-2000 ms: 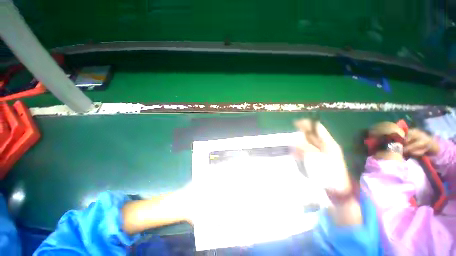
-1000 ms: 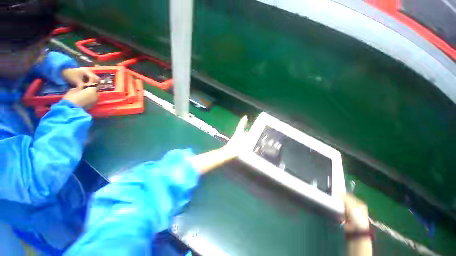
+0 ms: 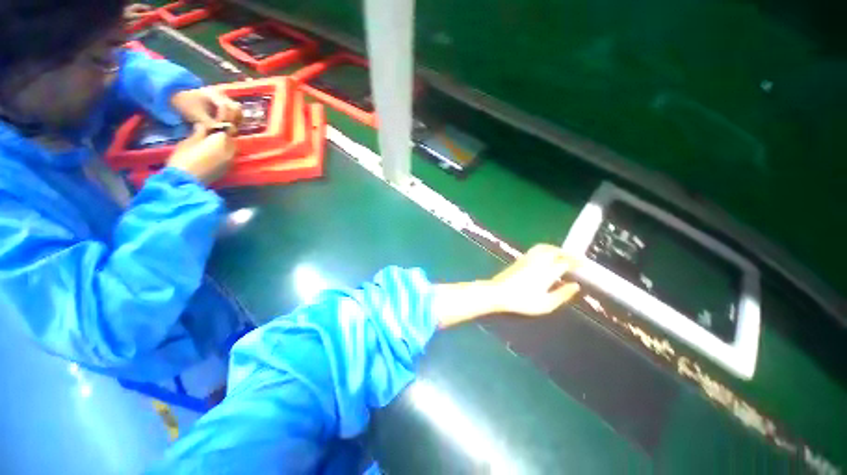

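The white tray (image 3: 664, 320) lies tilted in view on the green conveyor belt, at right. Inside its frame is an opened tablet unit (image 3: 687, 269), dark, with small pale components at its left end. My left hand (image 3: 537, 281) is at the tray's near-left corner, fingertips at or touching its edge, with thumb and fingers apart. Whether the fingertips still bear on the tray is hard to tell. My right hand is out of the picture.
A dark sheet (image 3: 594, 371) lies on the bench beside the chipped rail (image 3: 446, 209). A grey-white post (image 3: 390, 93) stands at the rail. Left, a person in blue works over stacked red trays (image 3: 306, 139). More red trays and a loose panel (image 3: 450, 148) are on the belt.
The view has swung left. The white tray has gone from above the rail, between both hands, onto the belt beyond it. My right hand has left the picture.
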